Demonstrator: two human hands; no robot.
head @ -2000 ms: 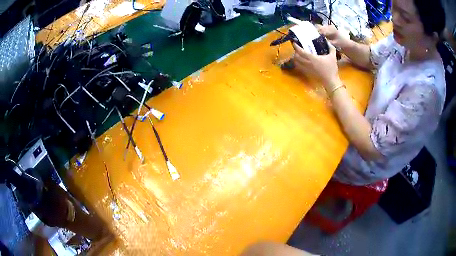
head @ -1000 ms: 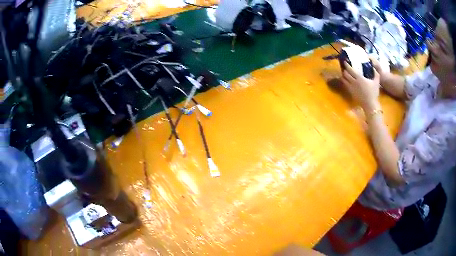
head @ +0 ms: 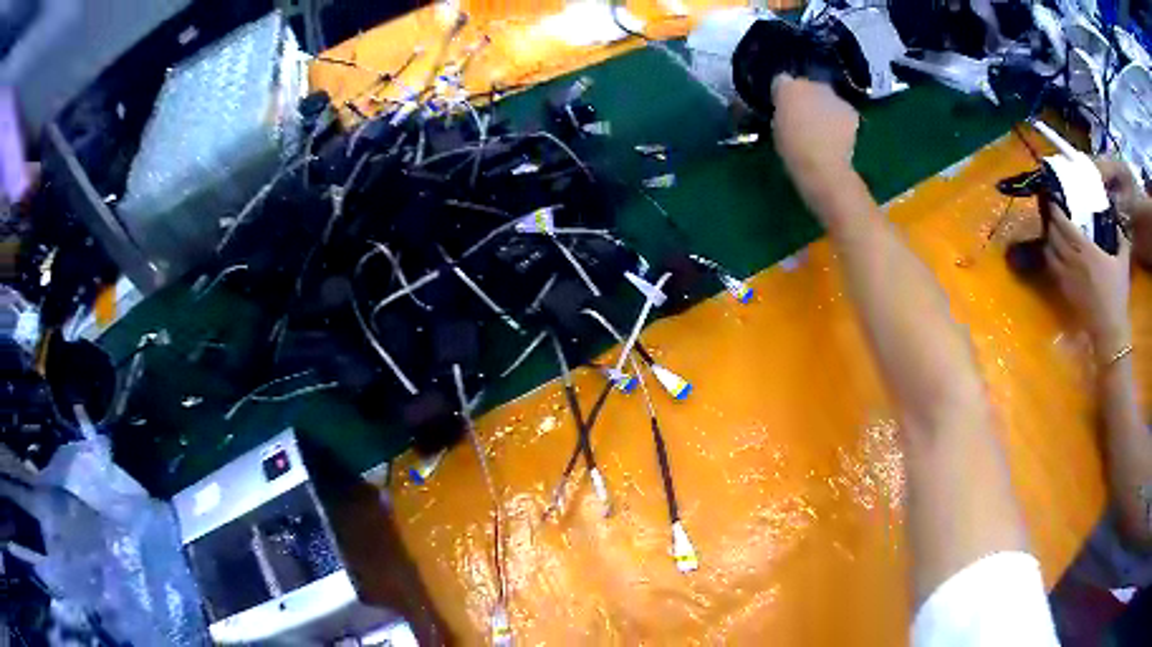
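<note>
My right hand [head: 815, 126] is at the top of the view, its arm stretched over the orange tabletop from the lower right. Its fingers are against the black tail cable [head: 828, 53] of a white and black unit lying on the green strip [head: 708, 177]. The fingertips are blurred against the black, so I cannot tell if they grip it. My left hand is out of the picture.
A tangle of black cables with white ends [head: 468, 240] spreads across the green strip. A white screw feeder [head: 272, 544] stands lower left, beside a clear bag [head: 101, 531]. Stacked pale trays [head: 209, 126] stand behind. A coworker's hands [head: 1093, 259] hold a white camera housing [head: 1078, 190] at right.
The view has swung left, so the scene sits further right. My right arm has come in and reached to the black cable. The hanging screwdriver is no longer seen over the feeder.
</note>
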